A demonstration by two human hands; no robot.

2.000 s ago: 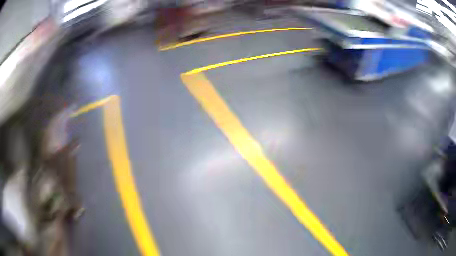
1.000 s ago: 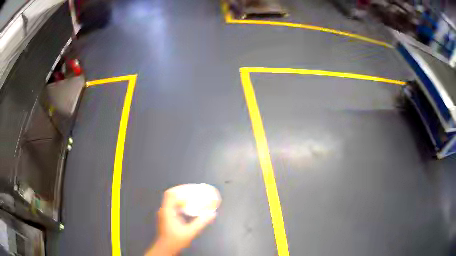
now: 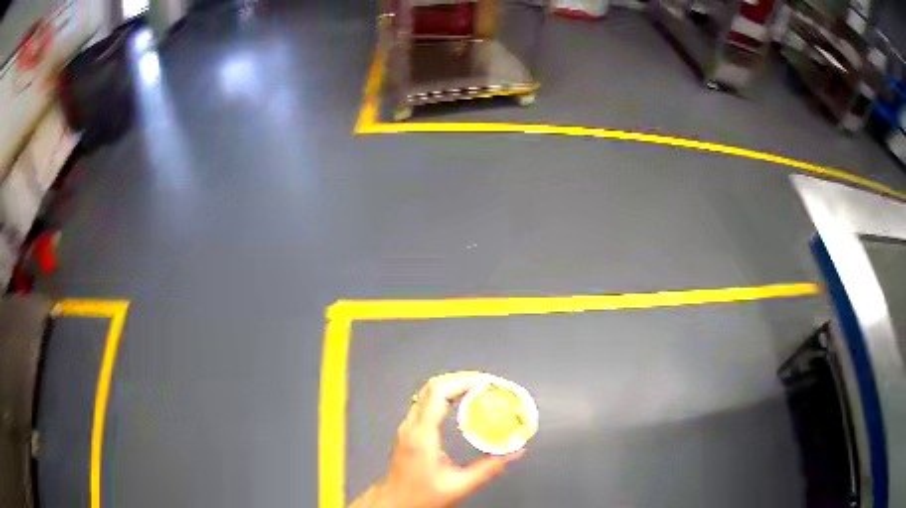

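Note:
My left hand (image 3: 437,451) comes up from the bottom edge, left of centre. It is closed around a small round white cup (image 3: 498,417), with fingers on the far side and the thumb on the near side. The cup's open top faces me and shows bright yellow-orange inside, with a darker orange mark near its right rim. The cup is held above the grey floor. My right hand is not in view.
Yellow lines (image 3: 576,304) mark the grey floor (image 3: 596,218). A wheeled metal trolley (image 3: 462,74) stands at the top. A white-edged table with a blue side (image 3: 859,278) is at the right. Metal racks stand at the top right. A brown-grey surface is at the lower left.
The cup and left hand came into view and now sit farther right in the picture. The view has shifted over the floor; the trolley shows more fully and the blue-sided table looks nearer.

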